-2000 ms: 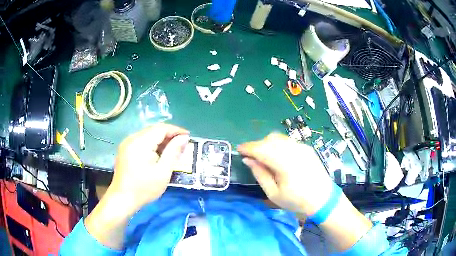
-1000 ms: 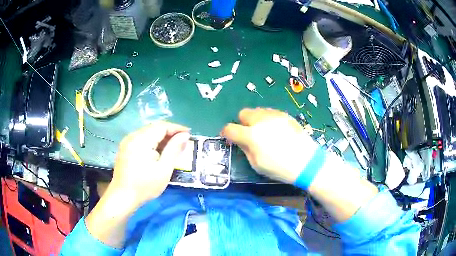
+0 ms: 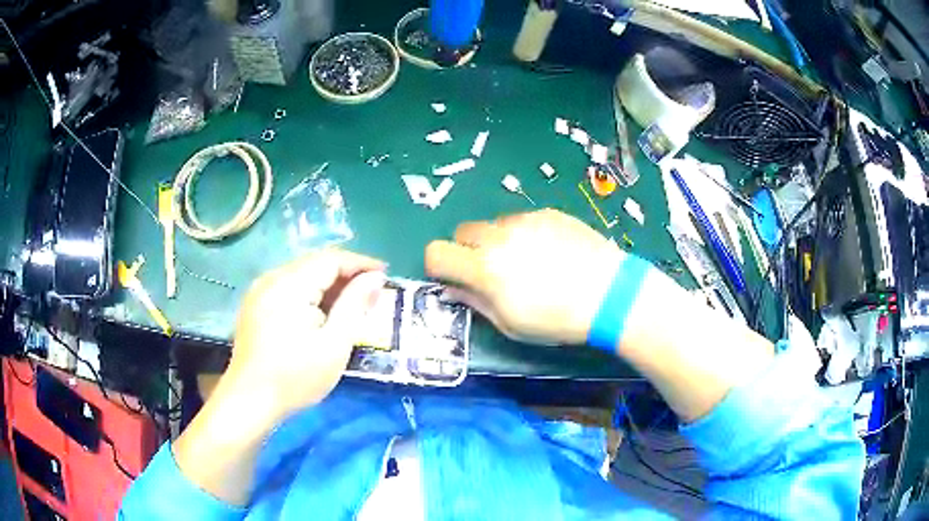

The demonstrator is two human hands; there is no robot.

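The phone housing (image 3: 440,351), with a silver-white rounded frame and a dark camera area at its right end, lies at the mat's near edge. My left hand (image 3: 306,326) holds its left part between thumb and fingers and covers that end. A yellow-edged area shows beside my left thumb. My right hand (image 3: 520,270) is over the upper right corner of the housing, fingertips together at the camera area. Whether it holds a small part or tool cannot be seen.
White scraps (image 3: 453,166) lie mid-mat. The cream tape roll (image 3: 181,193), clear plastic bag (image 3: 318,212) and yellow-handled tools (image 3: 166,239) are at left. Two screw tins (image 3: 353,67) stand at the far edge. The blue pen-like tool (image 3: 708,229) and black fan (image 3: 756,122) are at right.
My right hand has moved left from beside the housing to over its upper right corner, now covering part of the camera area. My left hand and the housing have stayed put.
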